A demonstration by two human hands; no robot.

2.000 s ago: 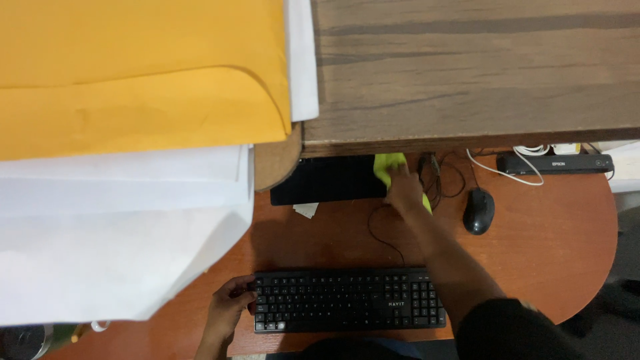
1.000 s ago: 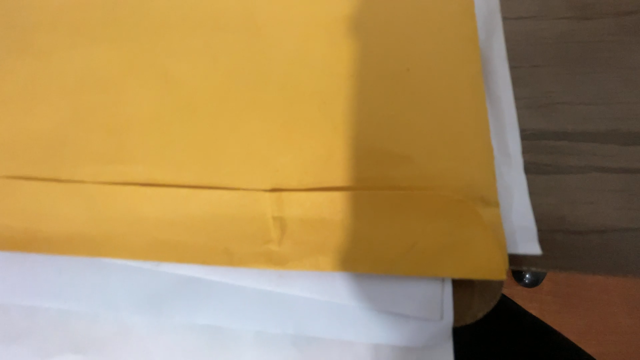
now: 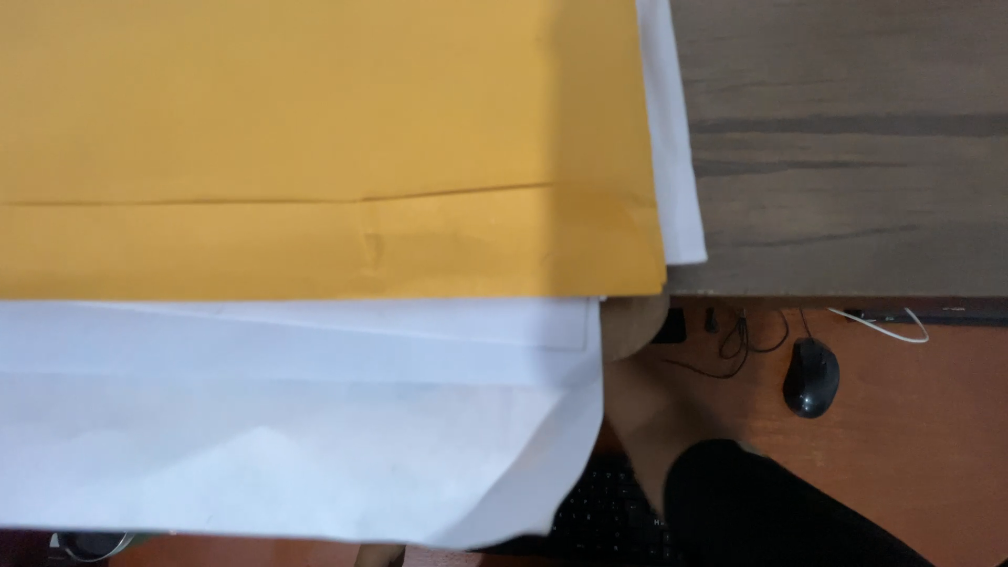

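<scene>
Yellow paper envelopes or folders fill the upper left; the top one is a yellow envelope lying over white paper sheets. These hide much of the scene below. My right forearm, in a black sleeve, reaches up and left beneath the papers, and the right hand is hidden behind them. At the bottom edge a small part of my left hand or wrist shows under the papers; its fingers cannot be seen. A black keyboard is partly covered, left of the sleeve.
A grey-brown wooden shelf spans the upper right above the reddish-brown desk. On the desk lie a black computer mouse, a dark cable and a white cable. A round dark object shows at the lower left.
Two seconds ago my right hand was on a yellow-green cloth and my left at the keyboard's left end; now the papers hide the right hand. The view has moved much closer to the papers.
</scene>
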